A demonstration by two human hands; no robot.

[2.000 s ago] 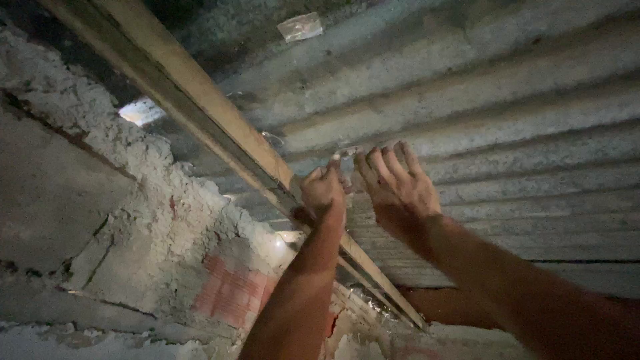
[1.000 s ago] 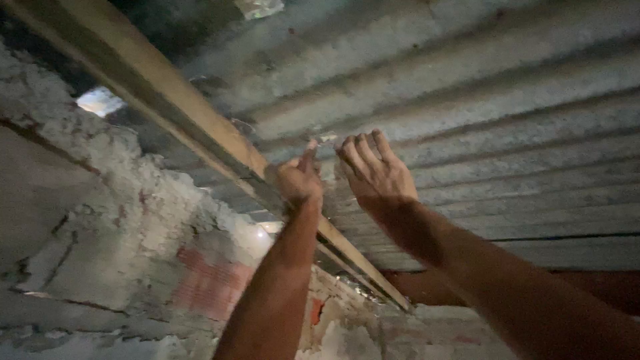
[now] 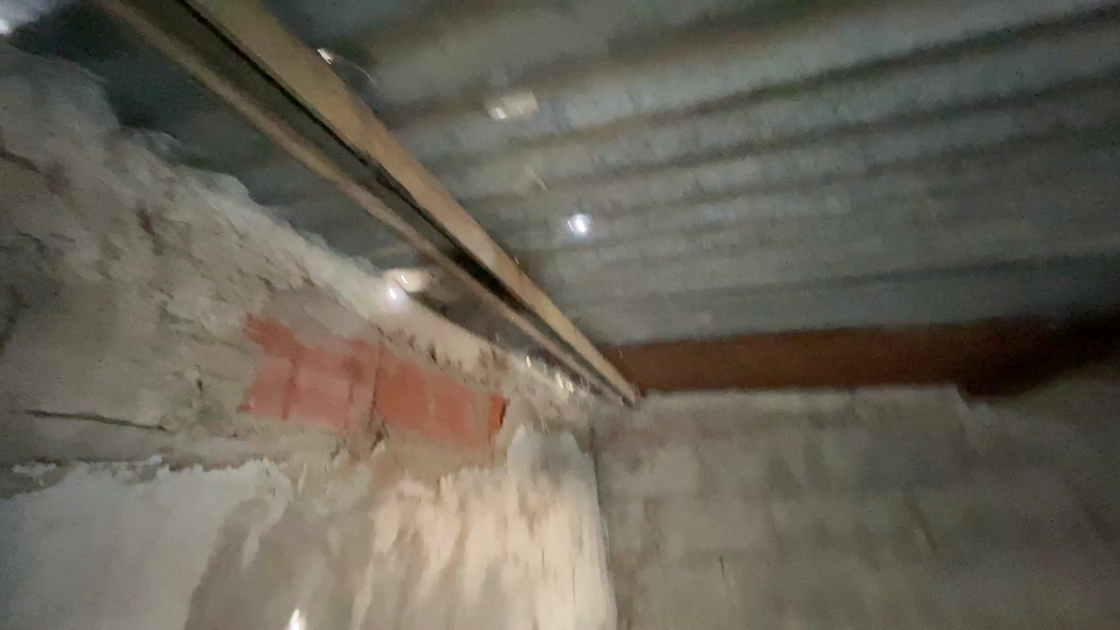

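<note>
Neither my left hand nor my right hand is in view. Overhead, corrugated roof sheeting fills the upper right, a little blurred. A small pale patch shows on it, and below that a bright spot of light. A long beam with a dark groove along it runs under the sheeting, slanting from the upper left down to the corner of the walls.
A rough wall with broken plaster and exposed red hollow brick stands at the left. A grey block wall closes the far end, with a reddish-brown beam along its top.
Both hands, earlier raised against the corrugated sheeting beside the long beam, have gone out of view. The view has swung so that more of the far wall shows.
</note>
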